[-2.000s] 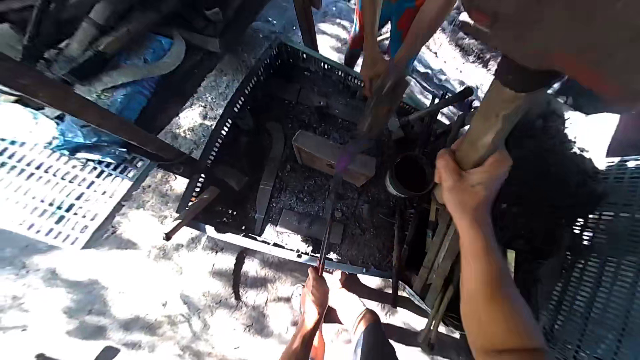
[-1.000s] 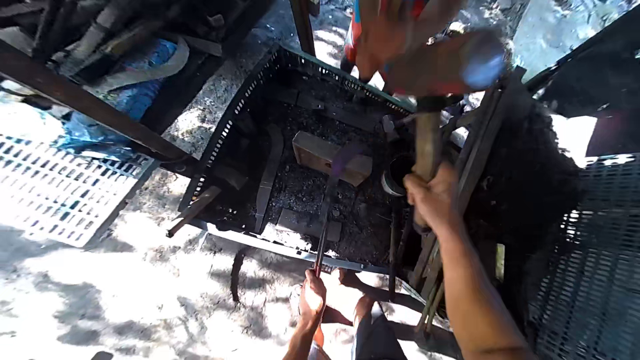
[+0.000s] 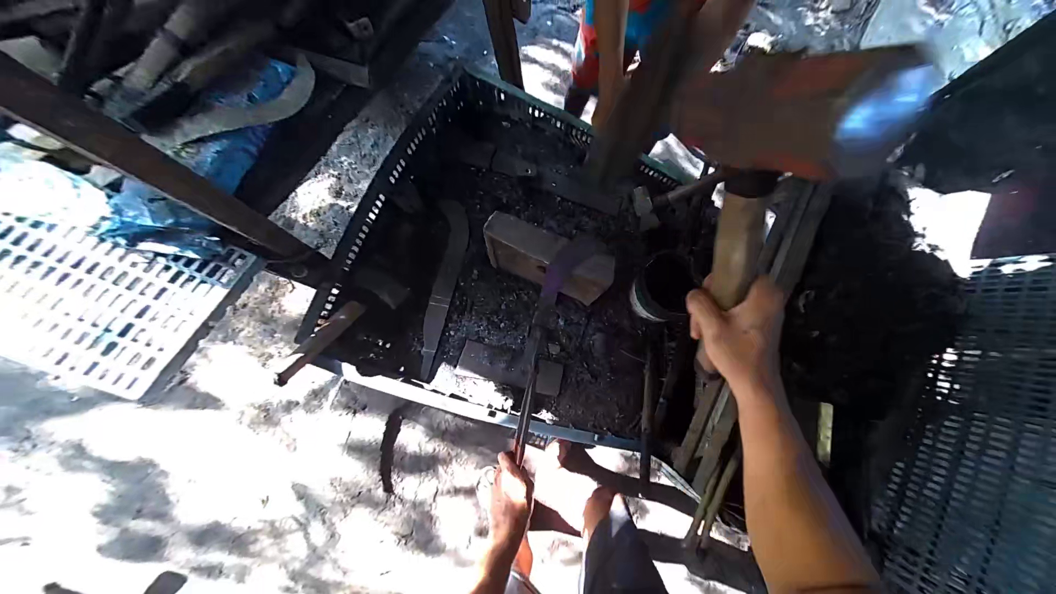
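My right hand (image 3: pixel 738 326) grips the wooden handle of a sledgehammer (image 3: pixel 796 111), whose blurred head is raised at the upper right. My left hand (image 3: pixel 510 499), low in the middle, is closed around thin metal tongs (image 3: pixel 528 404). At their far end a curved metal piece with a purplish tint (image 3: pixel 565 268) lies on a rectangular steel block (image 3: pixel 516 247), which serves as an anvil. The block sits on dark, coal-like debris inside a black plastic crate (image 3: pixel 371 206). A long curved blade (image 3: pixel 448 285) lies left of the block.
A round can (image 3: pixel 652 289) stands right of the block, beside wooden sticks (image 3: pixel 714 445). A wooden-handled tool (image 3: pixel 320 340) sticks out over the crate's left corner. Another person's arm (image 3: pixel 610 58) is across the crate, holding a blurred tool. White slatted plastic (image 3: pixel 107 305) lies left.
The hammer in my right hand has swung up from the right side and now shows larger, at the upper right. The left hand and the steel block have stayed put.
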